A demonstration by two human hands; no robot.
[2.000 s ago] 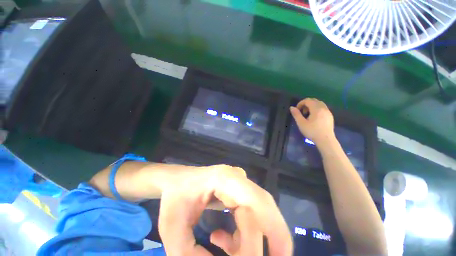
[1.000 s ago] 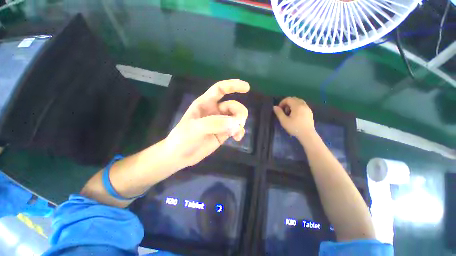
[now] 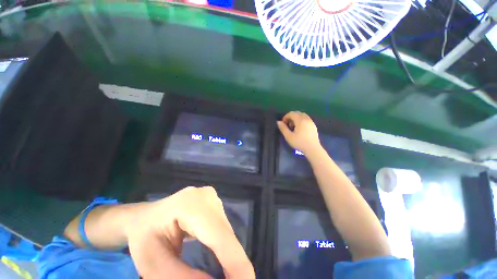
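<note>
Four dark tablets lie in black foam trays, two by two. The far left tablet (image 3: 212,144) shows "K80 Tablet". The far right tablet (image 3: 338,155) is lit, its text partly behind my right hand. The near right tablet (image 3: 310,229) also shows "K80 Tablet". The near left tablet (image 3: 237,215) is mostly hidden by my left hand (image 3: 180,229), which is bent over it with its fingertips cut off by the bottom edge. My right hand (image 3: 299,133) has curled fingers at the far right tablet's upper left corner; its grip is unclear.
A tall black foam stack (image 3: 60,120) stands at the left, with part of a pale item behind it. A white fan (image 3: 335,27) is at the far side, with cables (image 3: 403,60) beside it. A white roll (image 3: 398,180) with a pale strip lies at the right.
My left hand has come down from above the far left tablet to over the near left one. My right hand stays at the far right tablet. The view has shifted right.
</note>
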